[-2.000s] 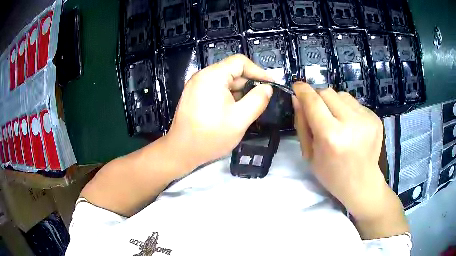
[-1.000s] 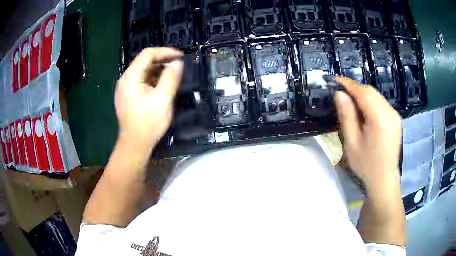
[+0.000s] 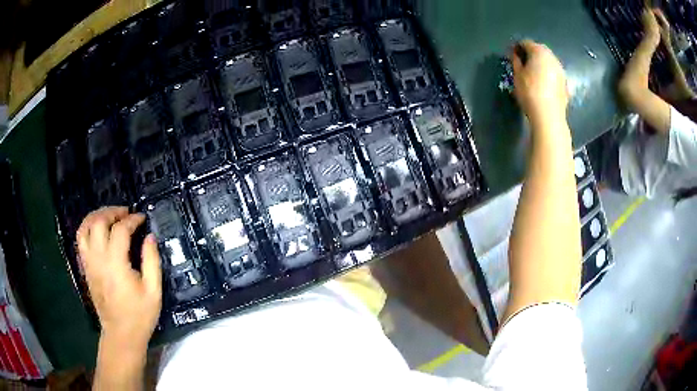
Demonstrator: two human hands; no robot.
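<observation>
Black phone housings [image 3: 284, 205] lie in rows of pockets in a glossy black tray [image 3: 267, 294]. My left hand [image 3: 118, 267] is over the front left corner of the tray, its fingers curled and its thumb beside a housing. Dark material lies under it, and whether it grips anything is hidden. My right hand [image 3: 539, 80] reaches far forward to the right of the tray, fingertips down at a loose pile of tiny silvery parts [image 3: 506, 76] on the green mat [image 3: 481, 38]. Its fingertips are dark and blurred, so I cannot tell whether they hold a part.
Another person's hands and arm [image 3: 646, 76] are at the upper right, near another black tray [image 3: 611, 23]. Black pieces with white circles [image 3: 588, 198] are in pale trays at the right. Red pieces [image 3: 15, 344] show at the lower left. A tan board edge [image 3: 84, 30] is at the upper left.
The housing held between both hands went down to the tray's left part with my left hand. My right hand moved out to the small parts. The view turned right.
</observation>
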